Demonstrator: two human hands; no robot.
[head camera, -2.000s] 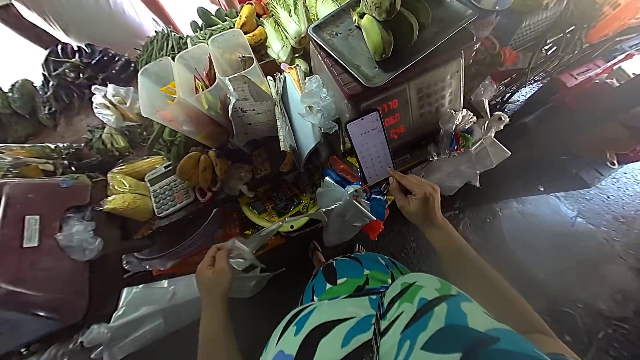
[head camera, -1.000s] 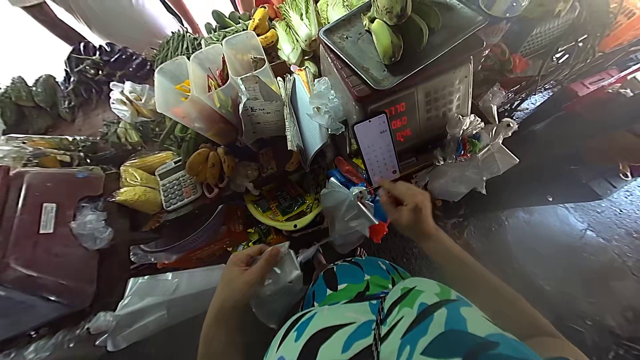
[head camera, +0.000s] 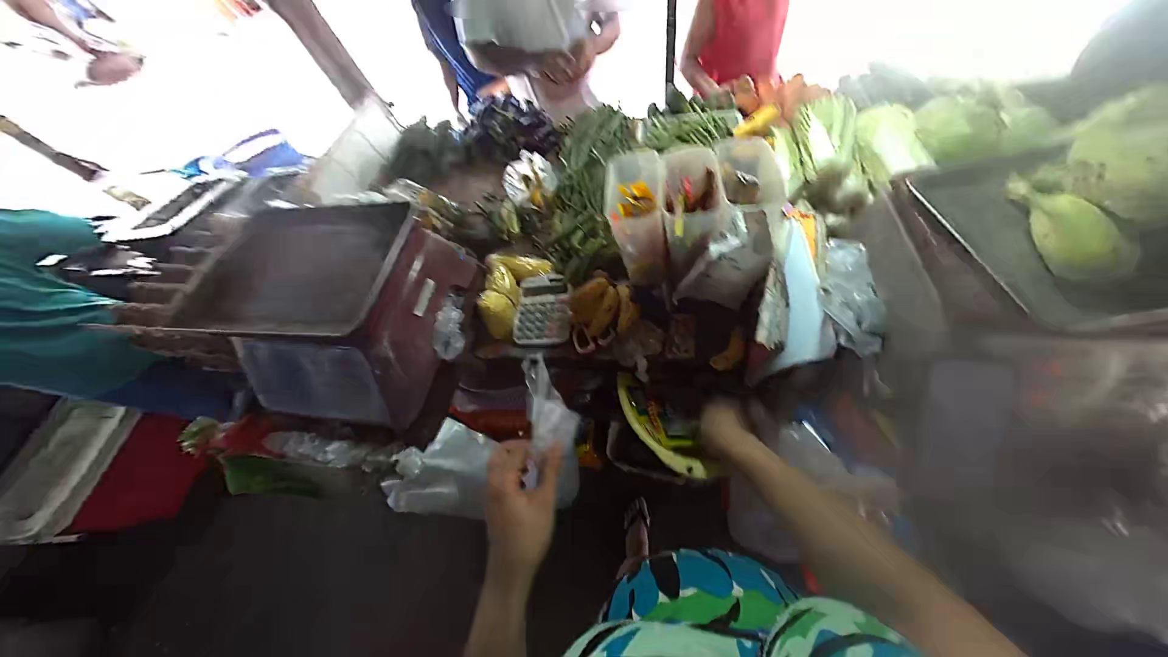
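Observation:
My left hand (head camera: 522, 479) pinches a small clear plastic bag (head camera: 551, 415) between thumb and fingers, upright below the white calculator (head camera: 542, 312). Blurred, my right hand (head camera: 727, 427) reaches to the right side of a basket with a yellow-green rim (head camera: 643, 438); its fingers and anything in them cannot be made out. Packets lie inside that basket. Bananas (head camera: 602, 308) and yellow bagged goods (head camera: 500, 297) flank the calculator. Behind them stand translucent plastic containers (head camera: 663, 205) with small items inside.
A scale with a metal tray (head camera: 292, 265) stands at left. Another metal tray (head camera: 1013, 246) holding a green vegetable is at right. Leafy vegetables (head camera: 899, 141) and long green beans (head camera: 589, 182) line the back. People (head camera: 744, 41) stand beyond. White plastic bags (head camera: 447, 474) hang at the front edge.
My right hand has left the phone's screen and moved left to the basket. My left hand still holds clear plastic, now raised below the calculator. The view has swung up and left.

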